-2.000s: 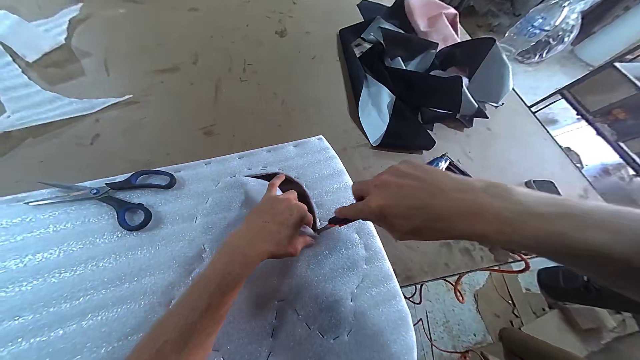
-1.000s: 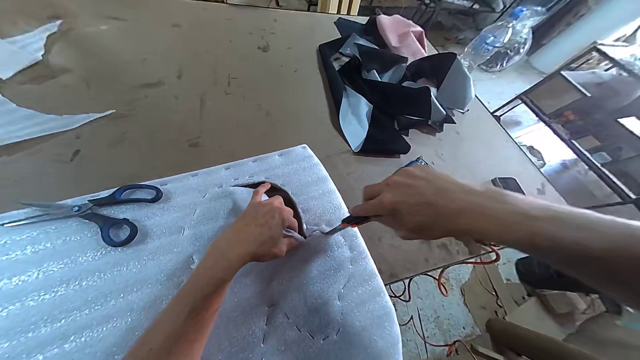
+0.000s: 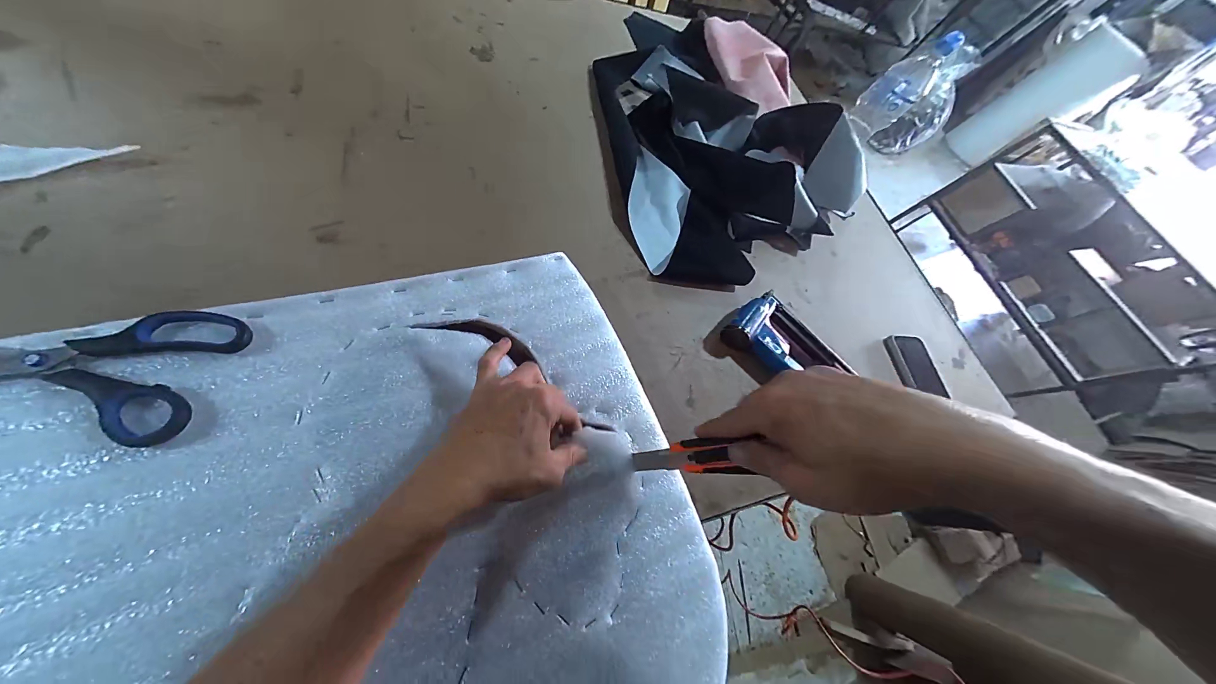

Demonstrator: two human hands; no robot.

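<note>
A panel covered in white foam sheet (image 3: 380, 532) lies on the table, with rows of staples in it. A curved slit (image 3: 494, 332) runs through the foam near its upper right corner. My left hand (image 3: 518, 427) grips the loose foam edge beside the slit, its index fingertip at the opening. My right hand (image 3: 817, 437) holds an orange and black utility knife (image 3: 703, 456), whose blade tip touches the foam just past the slit's lower end. Scissors with blue and black handles (image 3: 123, 370) rest on the foam at the left.
A blue staple gun (image 3: 774, 332) and a dark phone-like object (image 3: 915, 366) lie on the table (image 3: 380, 142) beyond my right hand. Black, grey and pink fabric scraps (image 3: 722, 152) are heaped farther back. An orange hose (image 3: 807, 617) and a brown roll (image 3: 950, 636) are below the table's edge.
The knife has moved down along the foam toward the panel's right edge, and the slit reaches farther that way. My left hand stays at the slit.
</note>
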